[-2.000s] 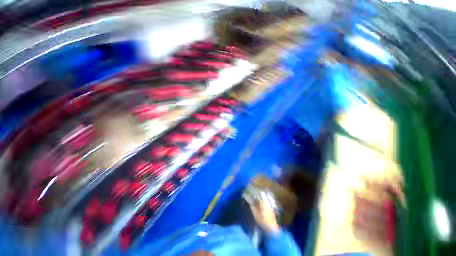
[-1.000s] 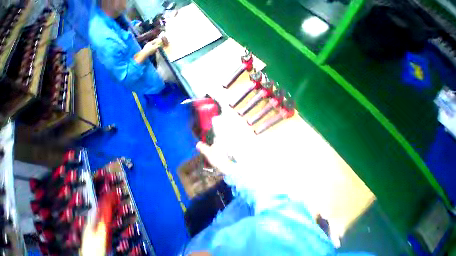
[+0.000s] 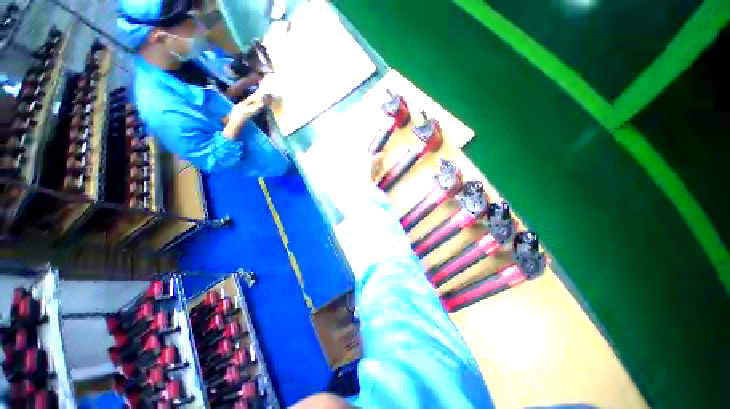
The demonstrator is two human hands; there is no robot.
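Six red-and-black power tools lie in a slanting row on the tan cardboard [image 3: 552, 335], their dark grey and silver heads towards the far edge. My right sleeve reaches up over the bench. My right hand [image 3: 358, 180] is washed out by glare at the lower grip end of the second tool [image 3: 412, 156] from the top. Its fingertips seem to touch that grip, but whether they hold it is unclear. The nearest tool [image 3: 492, 283] lies by my forearm. My left hand is out of the picture.
A co-worker [image 3: 188, 120] in a blue smock handles a dark part at a further cardboard sheet [image 3: 320, 64]. Racks of red-black tools [image 3: 152, 343] stand at left beyond the blue floor [image 3: 240, 232]. An open carton [image 3: 336, 331] sits below the bench edge. Green framing [image 3: 624, 144] is at right.
The red tool that was in my right hand over the bench edge now appears to lie second in the row. My right hand has moved up the bench. My left hand has left the lower-left view.
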